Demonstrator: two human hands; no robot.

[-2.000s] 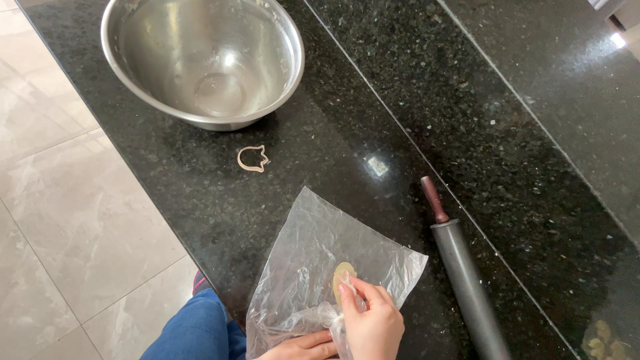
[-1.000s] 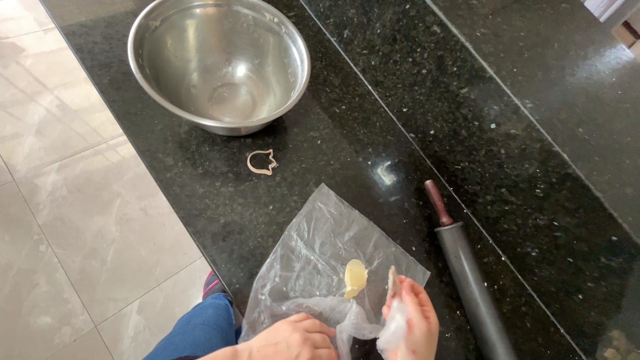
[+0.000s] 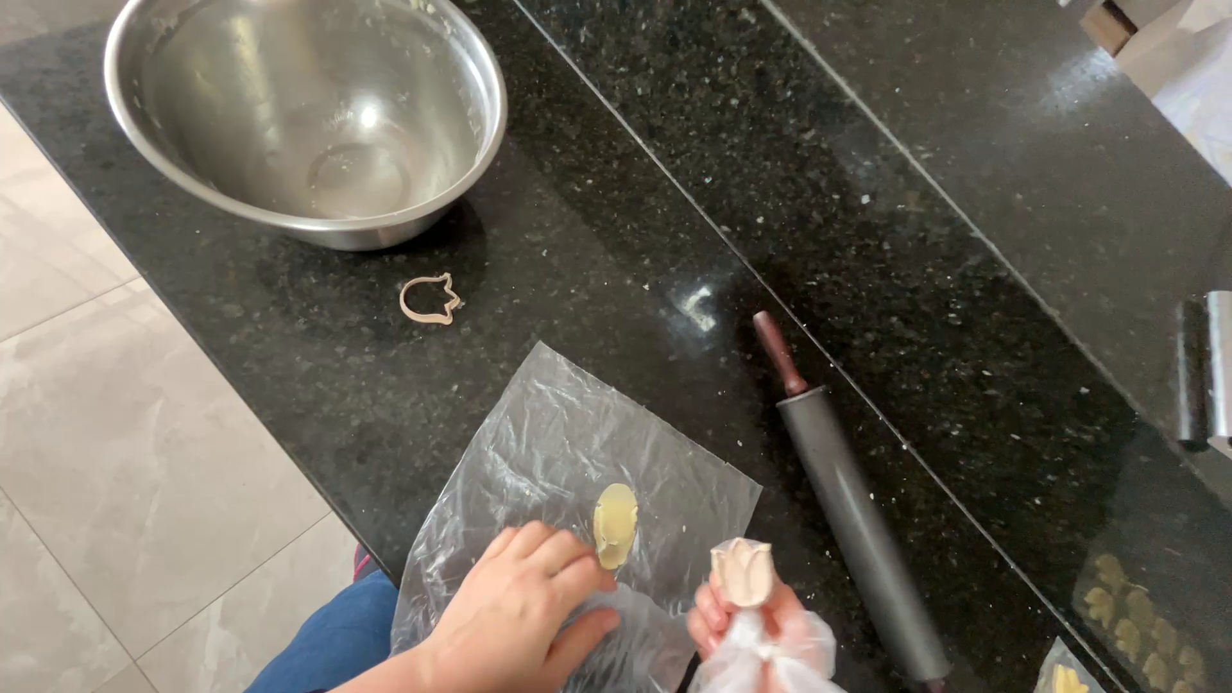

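My left hand [image 3: 539,592] rests on a clear plastic sheet [image 3: 539,433], its fingers apart beside a flat, oval piece of yellow dough [image 3: 615,525] that lies on the sheet. In my right hand [image 3: 736,626] is a pale, tulip-shaped stamp [image 3: 742,571], its patterned face turned up, with crumpled clear plastic around the fingers. A rolling pin [image 3: 861,529] with a dark roller and a reddish handle lies to the right of that hand. Farther up the counter sits a thin tulip-shaped cutter outline [image 3: 430,299].
A large stainless steel bowl [image 3: 346,226] stands at the upper left of the black speckled counter [image 3: 616,250]. At the lower right lie small yellow shaped pieces [image 3: 1066,680] on plastic. The counter's edge runs diagonally along the left, above a tiled floor [image 3: 144,452].
The right hand has lifted off the dough, where it was two seconds ago, and moved right; the stamp's patterned face now shows. My left hand has moved up the sheet, nearer the dough.
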